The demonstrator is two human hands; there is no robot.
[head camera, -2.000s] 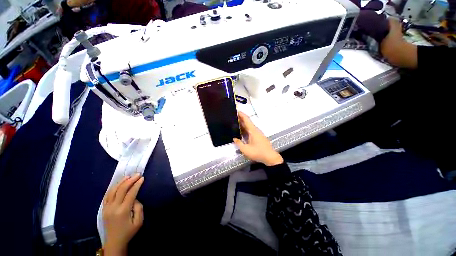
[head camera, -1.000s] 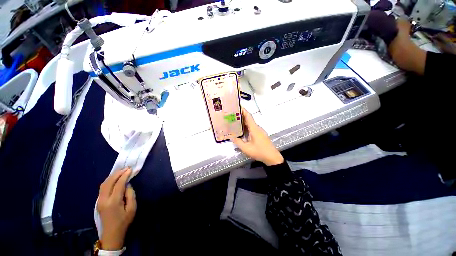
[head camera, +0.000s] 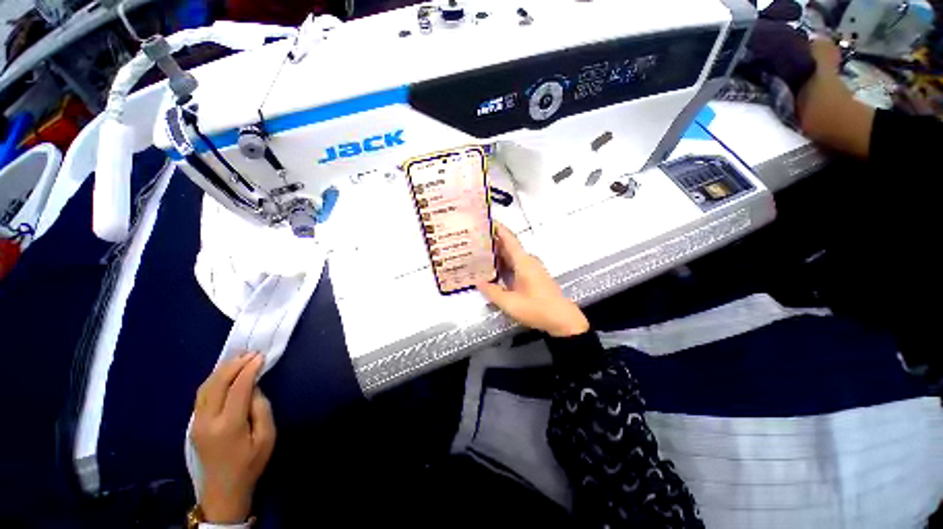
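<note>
My right hand (head camera: 533,284) holds the lower end of a smartphone (head camera: 455,222) with a gold edge and a lit screen showing a list. The phone stands tilted in front of the sewing machine (head camera: 362,145), above its white bed. My left hand (head camera: 233,429) holds a white striped panel (head camera: 264,320) between thumb and fingers. The panel runs up to the area under the needle, where the presser foot is hard to make out. A navy panel (head camera: 176,351) lies under and left of it.
More striped cloth (head camera: 786,460) and navy cloth (head camera: 744,367) lie at the lower right. A white lamp tube (head camera: 112,181) stands left of the head. A white basket (head camera: 31,191) is at far left. Another person's arm (head camera: 835,109) reaches in at upper right.
The phone screen went from dark to lit and now shows a list. My left hand moved slightly left and its fingers closed on the striped panel. The view shifted slightly.
</note>
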